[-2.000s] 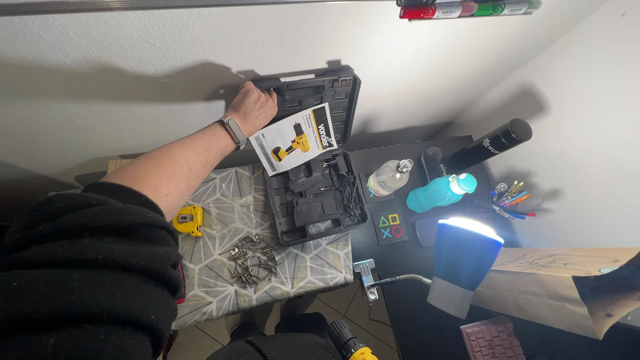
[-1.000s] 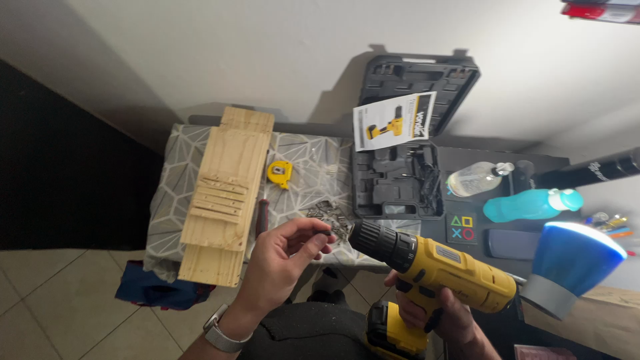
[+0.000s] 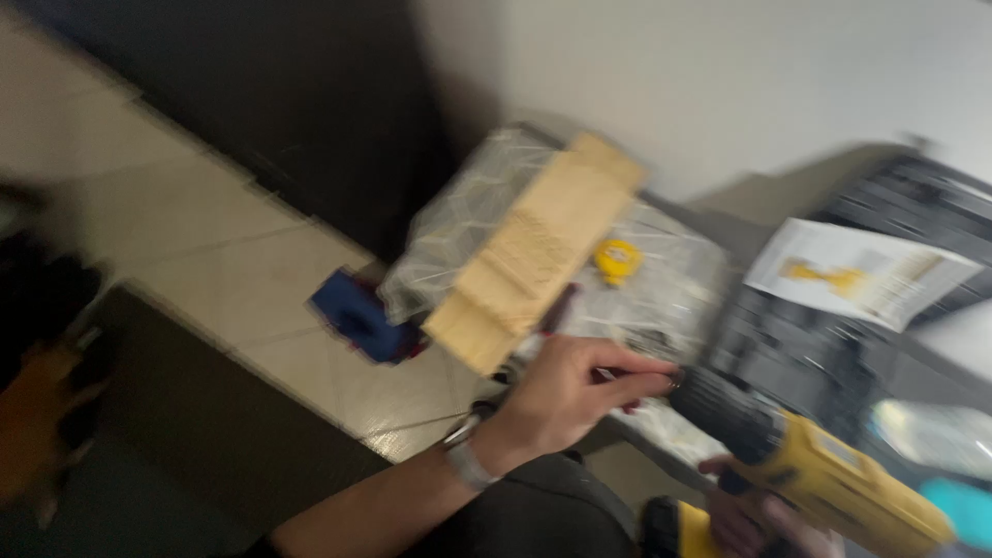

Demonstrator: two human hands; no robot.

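Observation:
A yellow and black cordless drill (image 3: pixel 845 473) lies in the grip of my right hand (image 3: pixel 748 511) at the lower right, its chuck pointing up and left. The fingertips of my left hand (image 3: pixel 573 391) are pinched together at the tip of the chuck; something small and dark shows there, too blurred to name. Beyond my left hand, stacked wooden boards (image 3: pixel 535 252) lie on the patterned table cover (image 3: pixel 457 221). A yellow tape measure (image 3: pixel 618 261) rests beside the boards. Small metal pieces (image 3: pixel 649 341) lie partly hidden behind my left fingers.
The open black drill case (image 3: pixel 790 353), with a printed leaflet (image 3: pixel 860 271) across it, stands at the right. A clear bottle (image 3: pixel 930 434) and a turquoise bottle (image 3: pixel 965 511) are near the drill. Blue fabric (image 3: pixel 360 316) lies on the tiled floor (image 3: pixel 263 271).
Two seconds ago one hand was at the case lid; now both hands are at the drill. Since one second ago, my left fingertips have come to the chuck. The view has swung left and blurred.

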